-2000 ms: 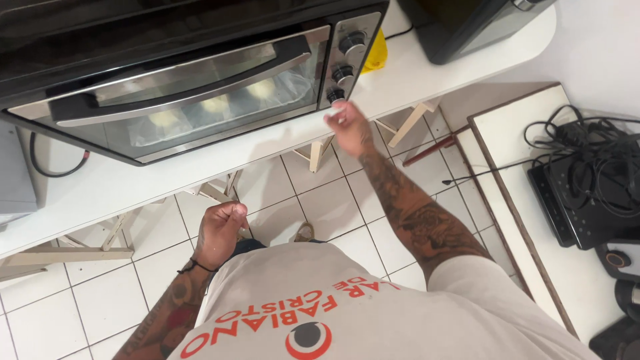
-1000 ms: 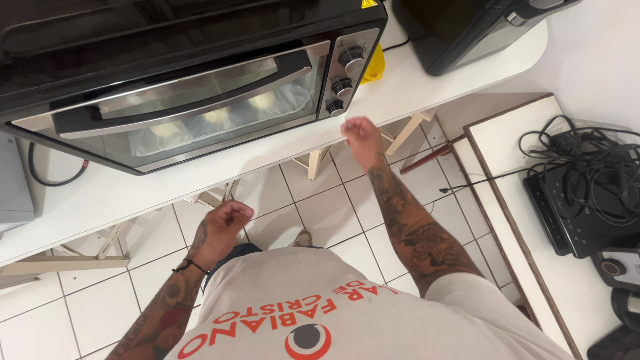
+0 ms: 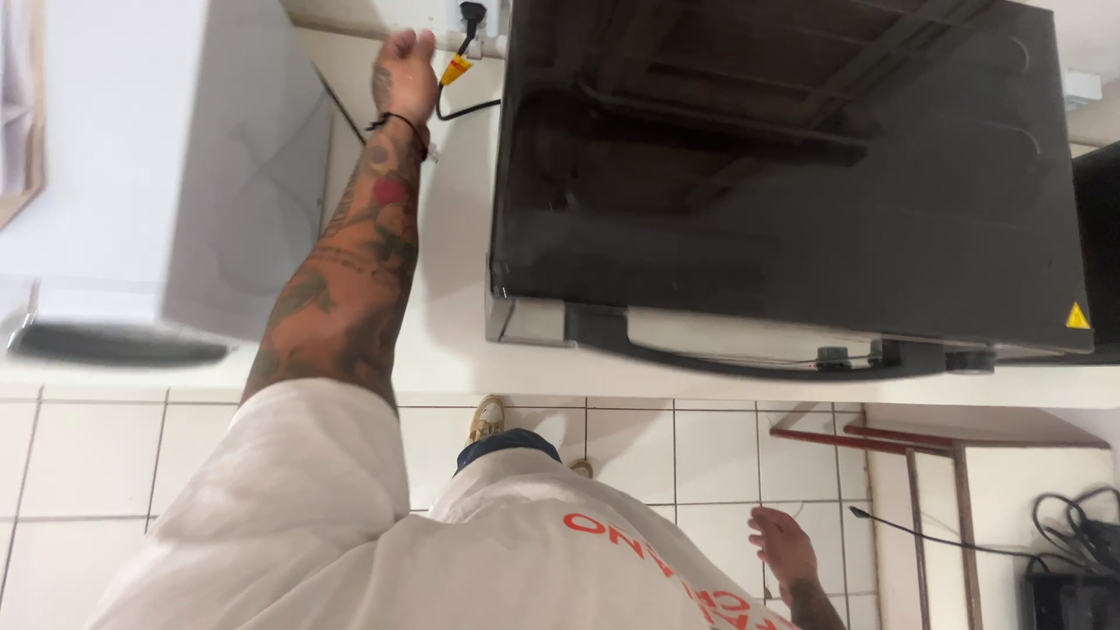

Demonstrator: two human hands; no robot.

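Observation:
My left hand (image 3: pixel 405 77) is stretched out at the top, between a white appliance and a black countertop oven (image 3: pixel 787 175). Just right of its fingers, a black power plug (image 3: pixel 472 12) sits in a wall outlet, its cord bearing a yellow tag (image 3: pixel 455 70) and running to the oven. The fingers appear bent, and whether they touch anything cannot be told. Low on the right, over the tiled floor, my right hand (image 3: pixel 785 542) hangs with nothing in it, fingers apart and slightly curled. The oven's handle (image 3: pixel 752 363) and knobs face my body.
A white appliance with a dark handle (image 3: pixel 122 343) stands left on the white counter (image 3: pixel 437 350). At the lower right, a shelf unit (image 3: pixel 1006 472) holds coiled black cables (image 3: pixel 1085 525) and a black device. One loose cable end (image 3: pixel 862 512) sticks out over the floor.
My left hand has gone from in front of the counter to the wall side, left of the oven. My right hand has dropped away from near the oven's knobs. The view has shifted left.

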